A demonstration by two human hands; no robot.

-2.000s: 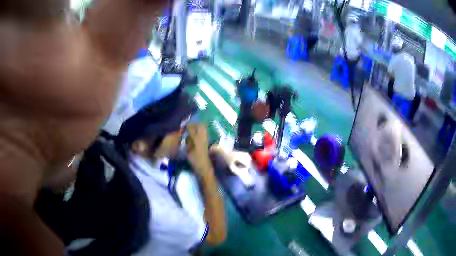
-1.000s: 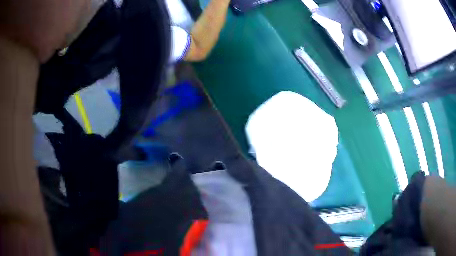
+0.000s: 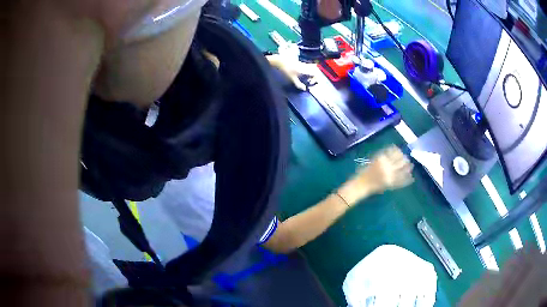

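Note:
A large blurred forearm fills the left edge, very close to the camera; I take it as mine, with my left hand [image 3: 60,36] cut off at the top, its fingers unclear. A blurred skin-toned shape at the bottom right corner seems to be my right hand [image 3: 516,282], mostly cut off. A seated person's one hand [image 3: 291,69] holds a narrow metal strip [image 3: 333,108] over the dark work pad [image 3: 336,141], by the microscope [image 3: 310,33]. Their other hand [image 3: 390,171] is blurred over the green bench [image 3: 366,228].
A black curved thing [image 3: 255,132] blocks the left centre. A red holder [image 3: 337,60], blue box [image 3: 375,87] and purple reel [image 3: 423,62] stand behind the pad. A monitor [image 3: 504,84] leans at right. A loose strip [image 3: 439,249] and a white mound [image 3: 390,279] lie at front.
The view has swung back up from the lower bench, so the microscope and pad show again. The white mound sits lower in view. The seated person's hand now shows over the bench.

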